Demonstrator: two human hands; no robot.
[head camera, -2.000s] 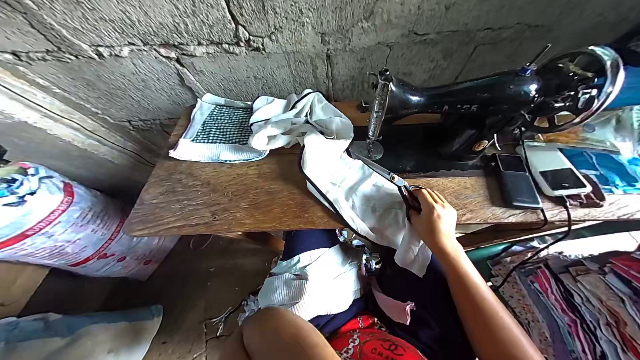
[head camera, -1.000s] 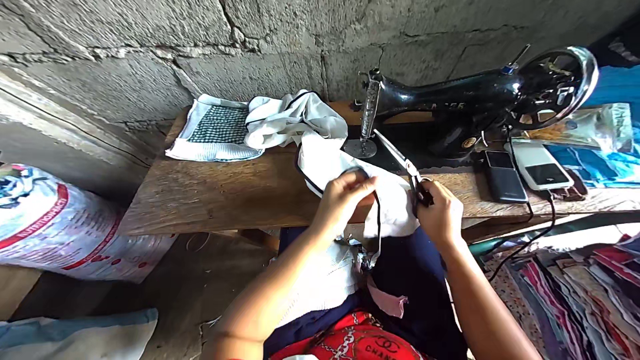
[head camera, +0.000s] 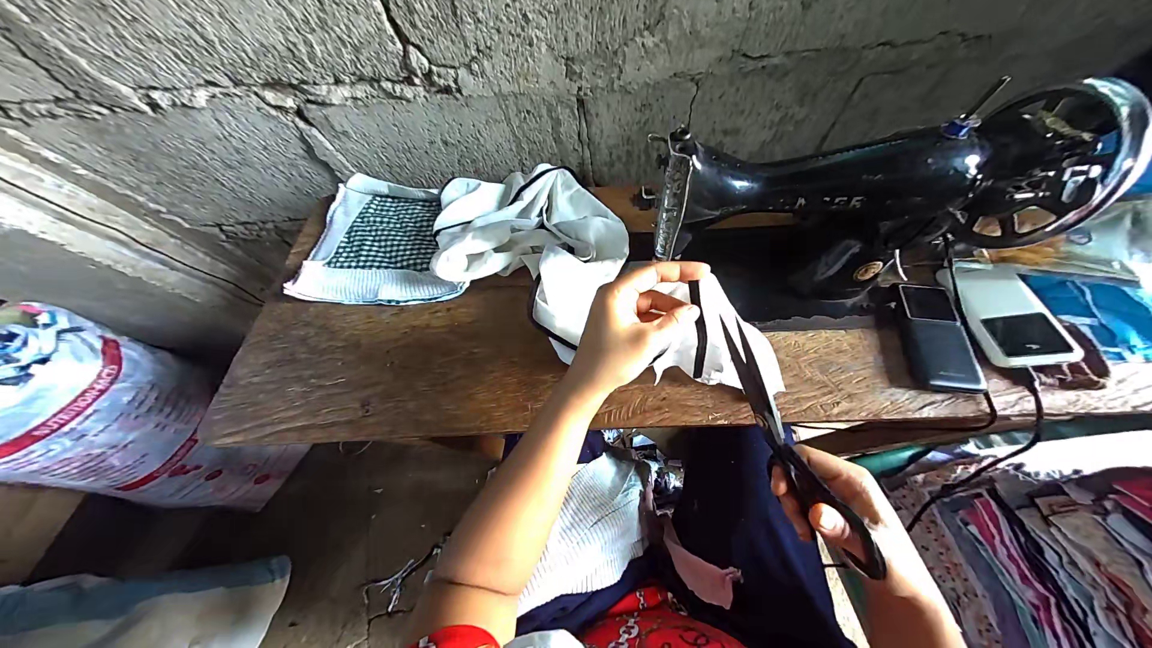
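Note:
My left hand pinches the edge of a white cloth with black binding between thumb and fingers, above the front of the wooden sewing table. A pair of black-handled scissors is in my right hand, blades pointing up and slightly parted at the cloth's loose end. The rest of the cloth lies bunched on the table, beside a folded white piece with a checked panel. A black Singer sewing machine stands behind and to the right of my hands.
Two devices with cables, one dark and one white, lie on the table's right side. Folded fabrics are stacked at lower right. A printed sack stands at left. White ribbed cloth rests on my lap. A block wall rises behind.
Two seconds ago only my right hand was at the cloth; my left hand has since come up and taken hold of it. The scissors have moved down from beside the machine's needle area to the cloth's end.

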